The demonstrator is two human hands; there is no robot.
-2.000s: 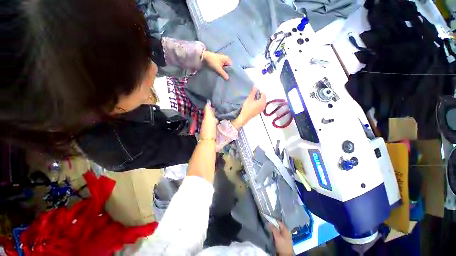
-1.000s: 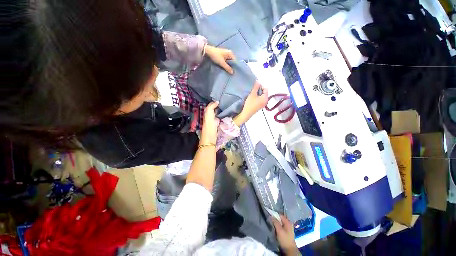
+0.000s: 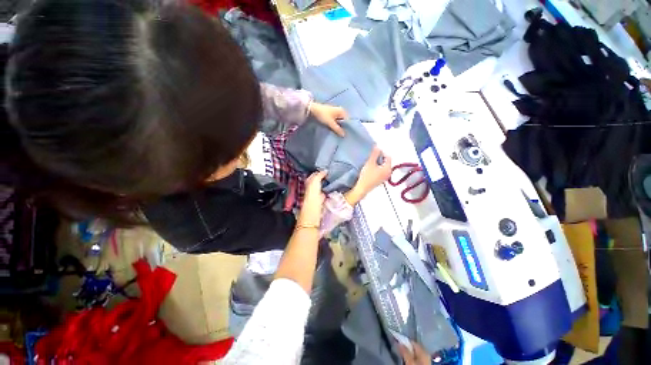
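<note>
A grey garment piece (image 3: 344, 158) with a folded strip on it is held up by a co-worker's two hands, one at its upper edge and one at its right edge. My left hand (image 3: 313, 192) reaches in from below, with its fingers closed on the piece's lower edge. My right hand (image 3: 412, 354) is at the bottom edge of the picture, by grey cloth (image 3: 428, 324) on the table. It is mostly cut off, so its grip cannot be told.
A white sewing machine (image 3: 492, 214) with a dark blue end stands on the right. Red-handled scissors (image 3: 410, 182) lie beside it. Grey panels (image 3: 360, 68) cover the table behind. The co-worker's head (image 3: 135, 93) fills the upper left. A red heap (image 3: 135, 324) lies lower left.
The view has shifted, so the scene sits lower and further right. My left fingers have gone from pointing at the piece to its lower edge. My right hand is now more cut off.
</note>
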